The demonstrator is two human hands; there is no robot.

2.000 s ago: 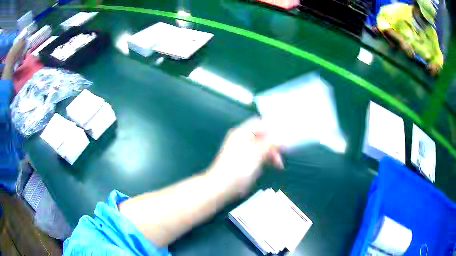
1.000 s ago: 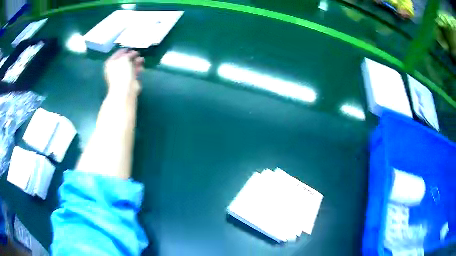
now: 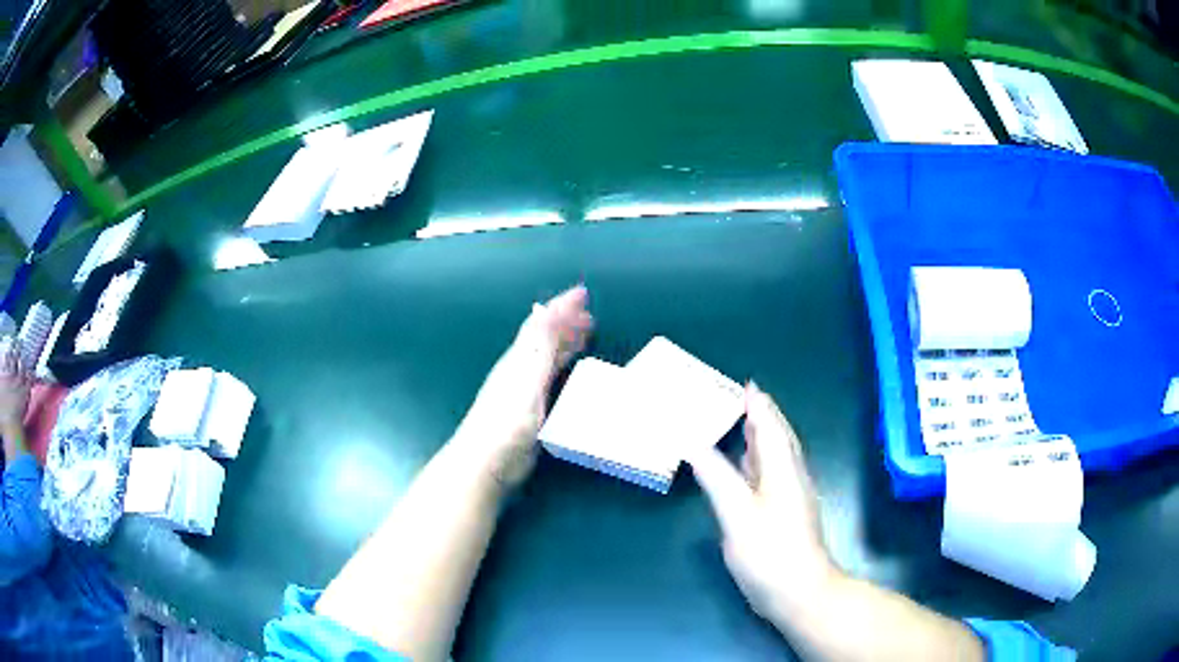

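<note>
A stack of white cards (image 3: 608,424) lies on the dark green bench in front of me, with some cards (image 3: 688,395) shifted to its right. My right hand (image 3: 773,517) holds these right-hand cards at their edge, thumb at the near side and fingers at the right corner. My left hand (image 3: 528,388) stands on edge at the stack's left side, fingers raised and slightly blurred, holding nothing visible. Whether its palm touches the stack is unclear.
A blue bin (image 3: 869,304) at right holds a label roll (image 3: 972,308); its strip and curled backing paper (image 3: 1015,511) hang over the near rim. White stacks (image 3: 921,101) stand behind it. Another white pile (image 3: 300,188) is far left. Card blocks (image 3: 188,411), plastic bag (image 3: 93,453), black tray (image 3: 136,339) and a person's arm (image 3: 20,498) are left.
My left hand has come back from the far white pile to the near stack. My right hand has entered view at the cards, which are now split sideways. The view has shifted, showing more bin.
</note>
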